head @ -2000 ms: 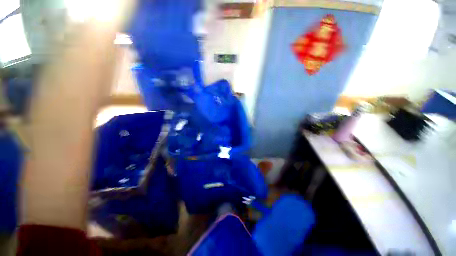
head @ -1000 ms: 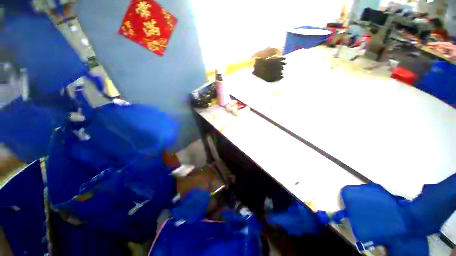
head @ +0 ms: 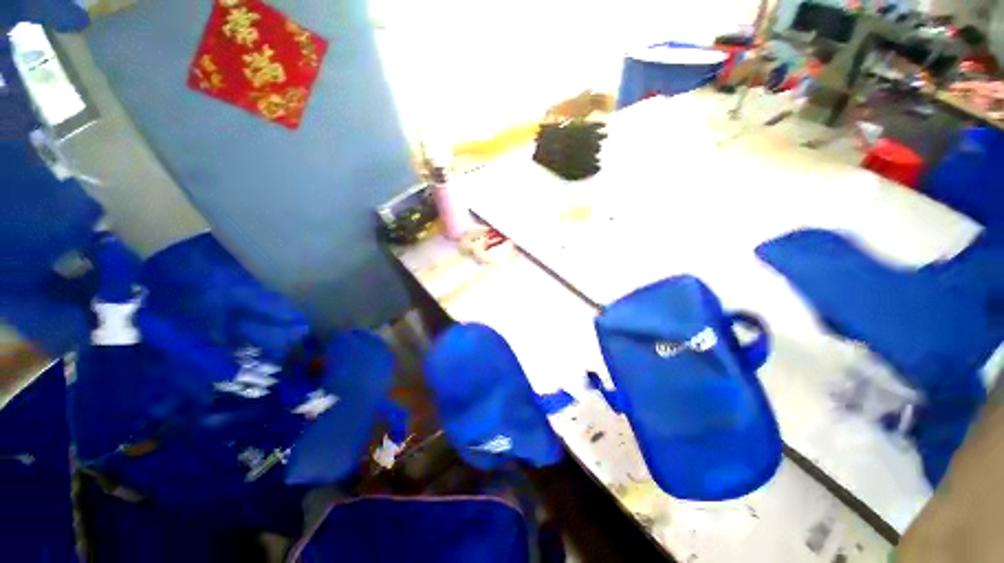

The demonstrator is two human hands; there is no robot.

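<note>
A blue pouch (head: 694,407) with a white logo and a side loop lies across the table's near board and its seam. A second blue pouch (head: 490,396) with a small logo shows left of the table edge; what holds it up cannot be told. More blue pieces (head: 903,319) are at the right, partly blurred. A blurred patch of bare skin, probably my right hand or forearm (head: 963,506), is cut off at the lower right edge; no fingertips show. My left hand is not in view.
Blue bags and pouches (head: 198,374) with white tags are heaped at the left. The white table (head: 683,198) holds a black stack (head: 569,148), a pink bottle (head: 449,211) and a dark box (head: 407,214). A blue drum-like container (head: 669,75) stands beyond.
The view has swung right toward the table. The large arm at the left is gone. A logo pouch now shows whole on the table, and skin appears at the lower right.
</note>
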